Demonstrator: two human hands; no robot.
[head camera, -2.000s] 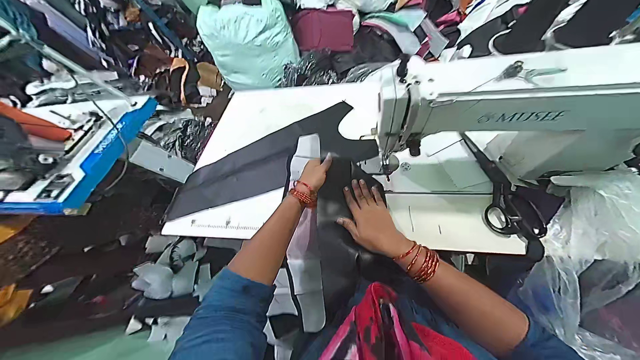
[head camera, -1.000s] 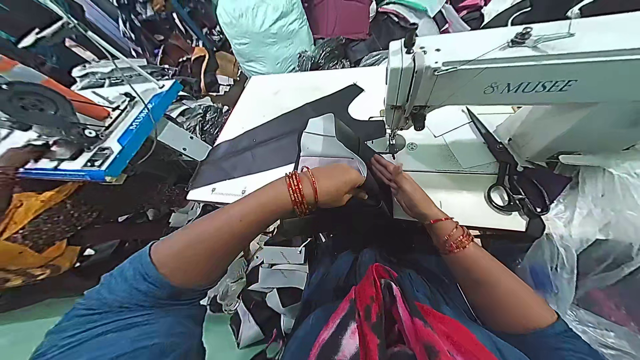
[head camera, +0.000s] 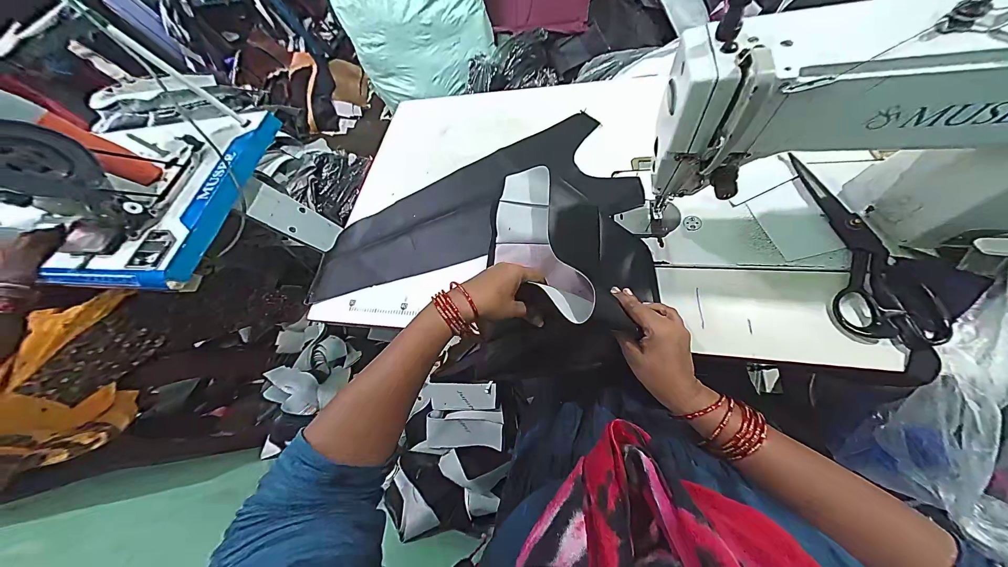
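My left hand (head camera: 504, 295) grips the lower edge of a white backing piece (head camera: 529, 224), which curls up at its rounded bottom end and lies over black fabric. My right hand (head camera: 652, 335) pinches the edge of that black fabric (head camera: 610, 260) at the table's front edge, just left of the machine's needle area. Beneath them a larger black cut panel (head camera: 417, 224) spreads over the white table to the left. The sewing machine's head (head camera: 701, 110) stands at the upper right, its presser foot (head camera: 660, 216) beside the fabric's right edge.
Black-handled scissors (head camera: 862, 260) lie on the table (head camera: 780, 315) at the right, near clear plastic (head camera: 945, 409). Another Musee machine (head camera: 213, 189) stands at the left, with a co-worker's hand (head camera: 24, 260) beside it. Backed fabric pieces (head camera: 465, 425) hang below the table. A pale green bundle (head camera: 413, 47) sits behind.
Two seconds ago both hands lay on the pieces; now they hold their edges. The white piece, folded up a second ago, lies flatter. The co-worker's hand has come into view at the left.
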